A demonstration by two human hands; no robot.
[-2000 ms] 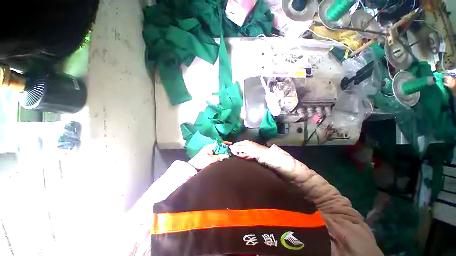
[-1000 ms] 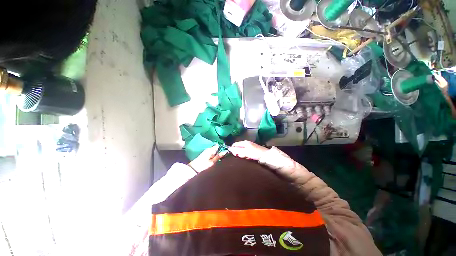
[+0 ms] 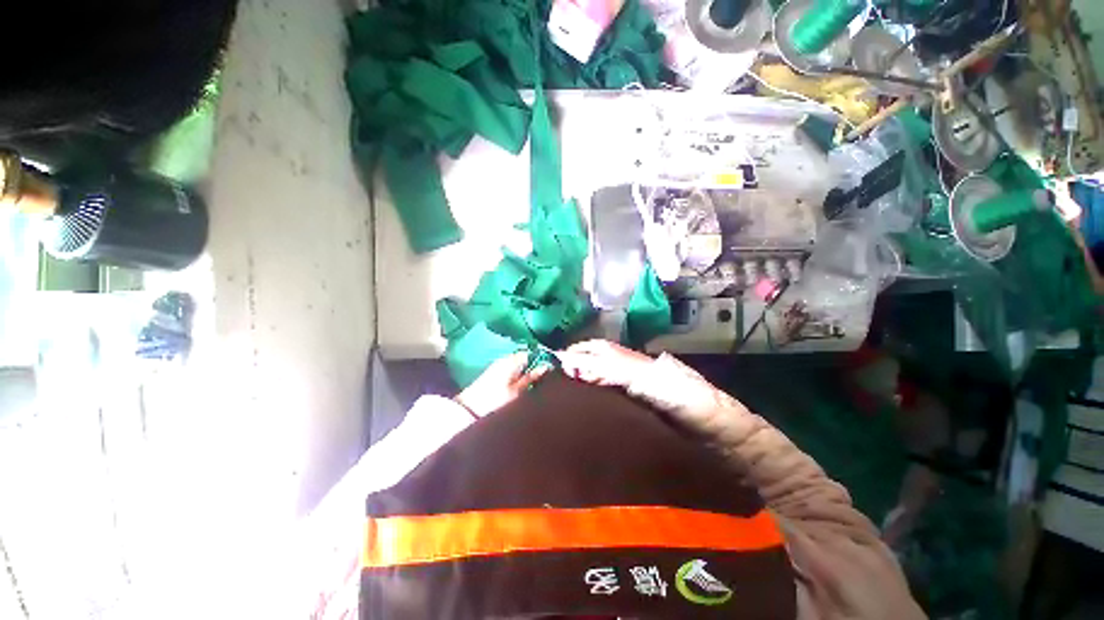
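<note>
Green cut pieces (image 3: 521, 291) lie in a crumpled bunch at the table's front edge, and their near end runs into my hands. A narrow green band (image 3: 545, 158) runs from them up to the green fabric pile (image 3: 454, 91) at the upper left of the table. My left hand (image 3: 494, 383) grips the green fabric at the apron's top edge. My right hand (image 3: 605, 362) is close beside it, with its fingertips at the same fabric; whether they hold a small tool is too small to tell.
The off-white overlock machine (image 3: 751, 230) stands right of the fabric, with a small green piece (image 3: 649, 305) at its front. A clear plastic bag (image 3: 866, 242) and green thread cones (image 3: 1005, 210) are further right. A pale wall ledge (image 3: 297, 182) runs along the left.
The left fingers and the bit of fabric between the hands have shifted slightly. The bunch, the band and the pile lie as before.
</note>
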